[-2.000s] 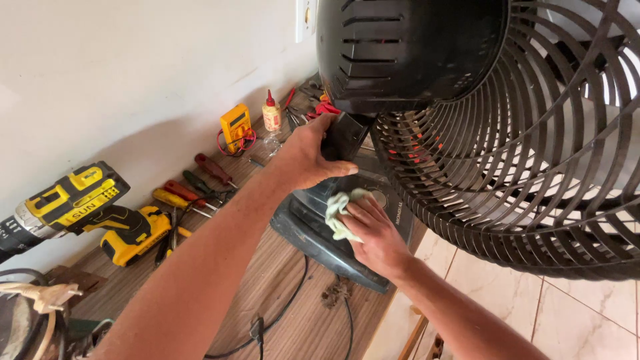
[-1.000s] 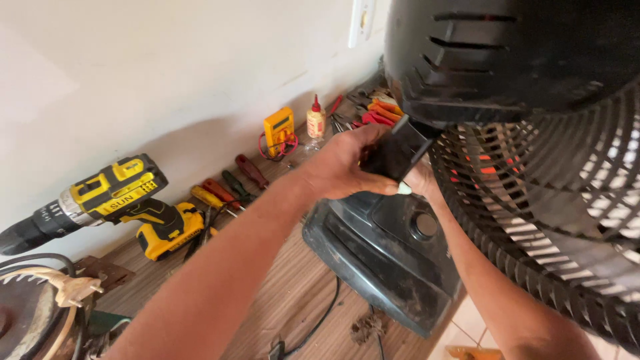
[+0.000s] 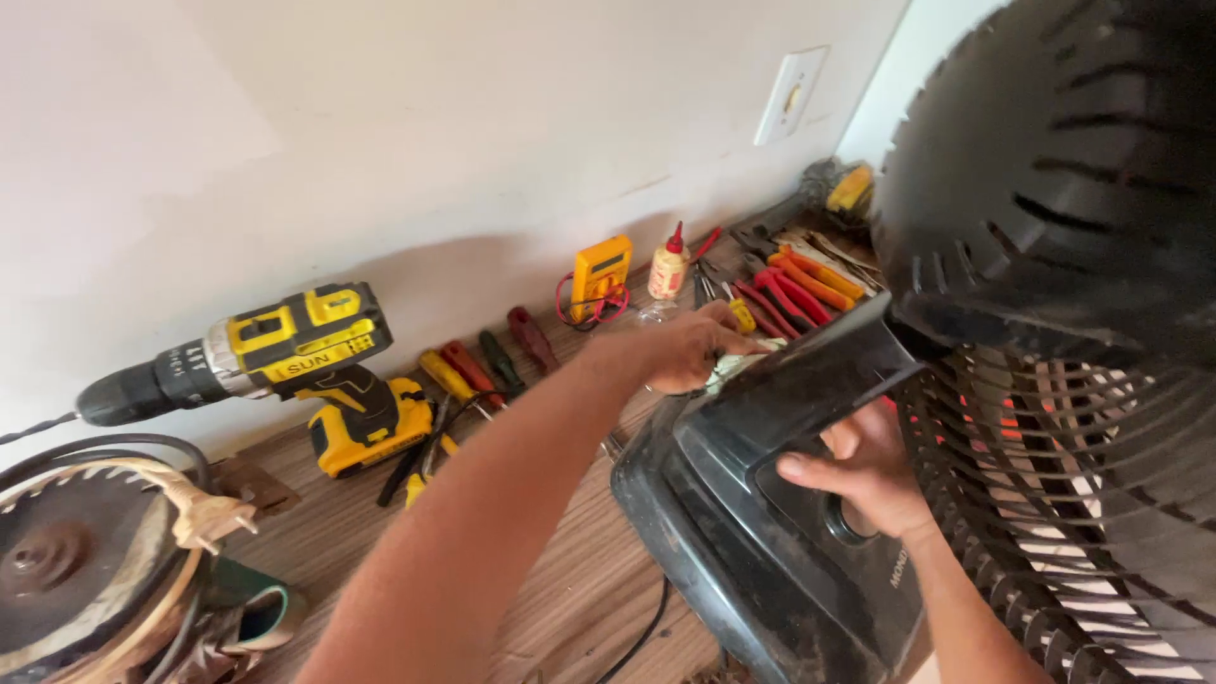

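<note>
A black table fan stands tilted on the wooden bench, its base (image 3: 760, 532) toward me, its motor housing (image 3: 1026, 190) at the upper right and its grille (image 3: 1026, 494) below that. My left hand (image 3: 698, 351) presses a pale cloth (image 3: 731, 369) against the far side of the fan's neck (image 3: 807, 370). On the near side, my right hand (image 3: 869, 470) is around the lower neck, just above the round knob (image 3: 848, 521), thumb toward the left; some of its fingers are hidden behind the neck.
Along the wall lie a yellow cordless drill (image 3: 304, 351), screwdrivers (image 3: 465, 366), a yellow multimeter (image 3: 600, 275), a small red-capped bottle (image 3: 669, 266) and pliers (image 3: 793, 294). A circular saw blade (image 3: 66, 560) with a plugged cord sits at the lower left. A black cable (image 3: 646, 632) runs beside the base.
The cloth was in my right hand two seconds ago and is now under my left hand. My left hand has left its grip on the upper neck; my right hand now holds the neck lower down.
</note>
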